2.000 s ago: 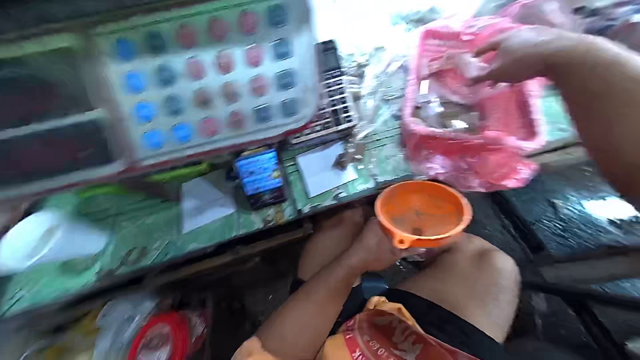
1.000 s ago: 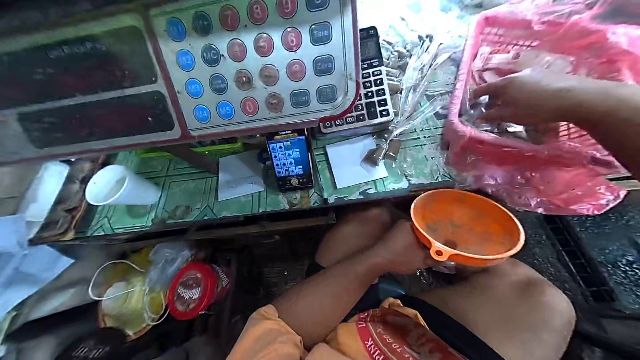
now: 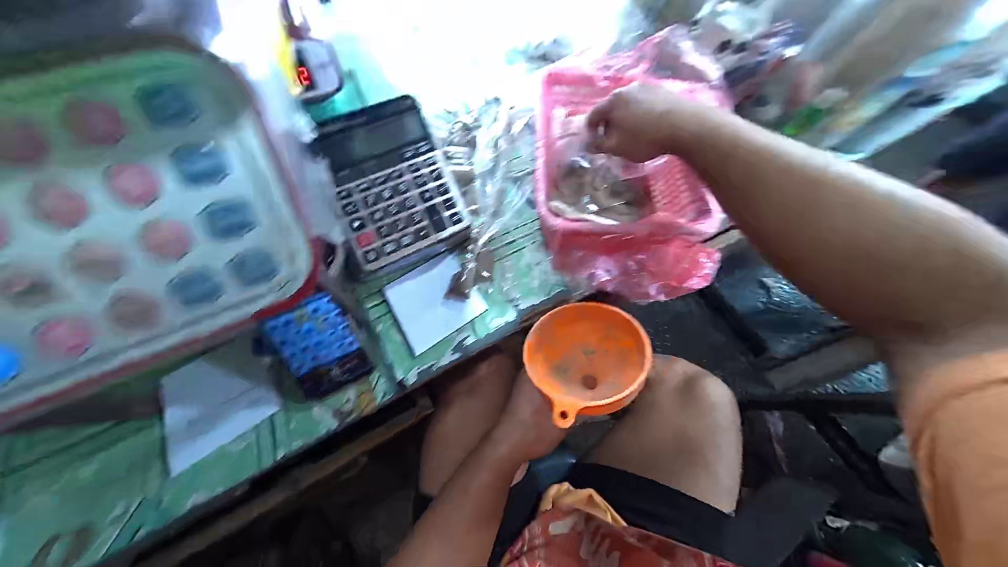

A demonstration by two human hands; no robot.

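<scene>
Between my knees, my left hand (image 3: 535,417) grips an orange plastic funnel (image 3: 587,354) from its left side; its wide mouth faces up and a small hole shows at the bottom. My fingers are partly hidden under the rim. My right hand (image 3: 634,122) is over a pink plastic basket (image 3: 551,224) lined with pink plastic film, its fingertips curled at small clear plastic packets (image 3: 602,189) inside. Whether those fingers pinch a packet cannot be told. Beside the basket, clear plastic strips (image 3: 492,173) lie on the green table.
A calculator (image 3: 398,185) lies left of the strips, with white paper (image 3: 433,303) below it. A scale with a keypad (image 3: 142,220) stands at the left, near a phone (image 3: 315,339) and another paper sheet (image 3: 216,405). The table's worn edge (image 3: 394,409) runs above my lap.
The view has swung and tilted to the right. My right hand stays over the basket's packets, and my left hand keeps hold of the funnel.
</scene>
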